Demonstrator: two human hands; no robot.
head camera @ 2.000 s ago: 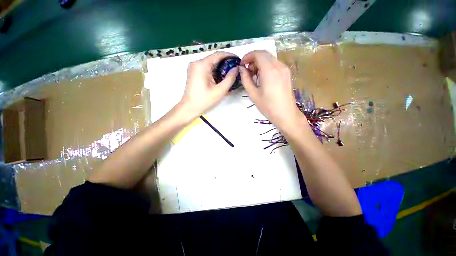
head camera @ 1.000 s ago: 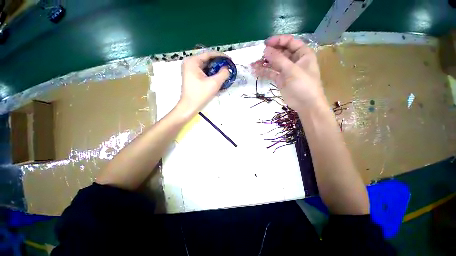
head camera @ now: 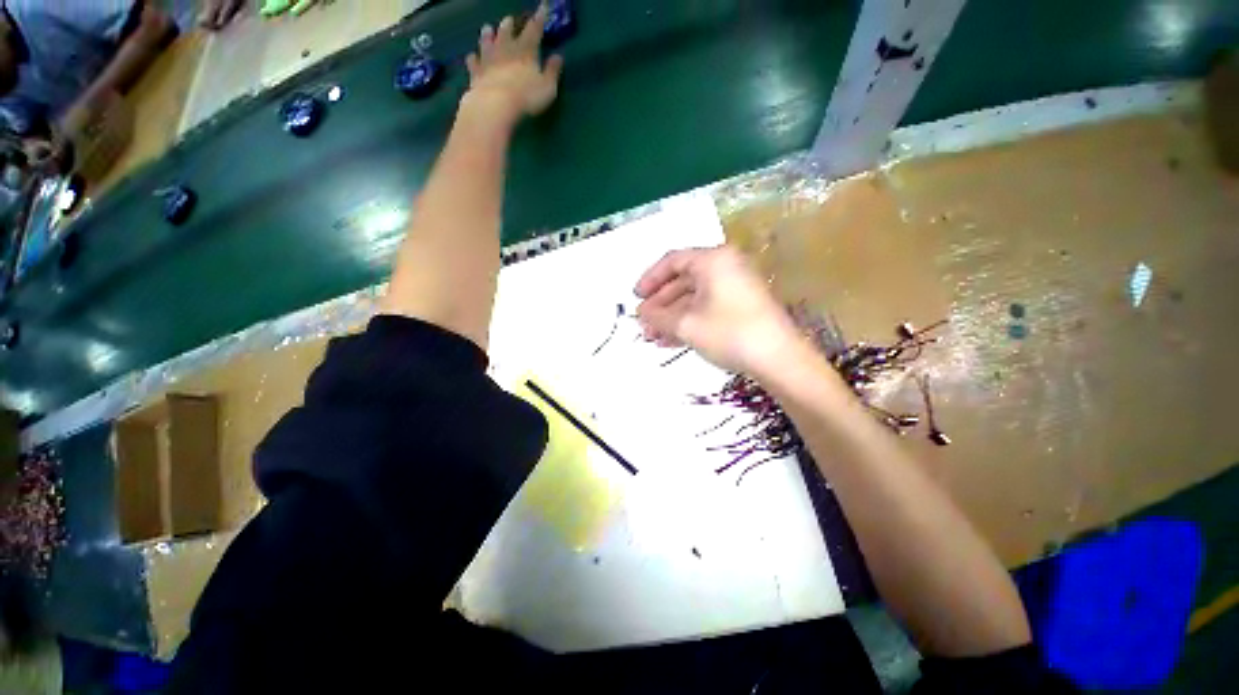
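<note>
My left hand [head camera: 512,68] is stretched out over the green belt, fingers spread. A dark blue round housing [head camera: 554,19] is at its fingertips; whether they touch is unclear. My right hand [head camera: 700,306] is above the white board [head camera: 707,550] with fingers curled; whether it pinches anything is hidden. A small wired component [head camera: 621,310] shows just left of its fingertips. A tangled pile of wired components [head camera: 761,407] lies below my right hand and partly behind my forearm. A black strip [head camera: 582,428] lies slantwise beside a yellow sheet [head camera: 564,496].
The green belt [head camera: 652,109] carries several more housings [head camera: 302,113]. A white post [head camera: 890,82] stands at the bench's far edge. Small black pads [head camera: 544,245] line the board's far edge. An open carton [head camera: 170,468] sits left. Another person's arm [head camera: 129,61] shows across the belt.
My left hand has left the board and reached forward over the belt; the housing it held is no longer on the board side. My right hand has moved lower and left. The view has turned left.
</note>
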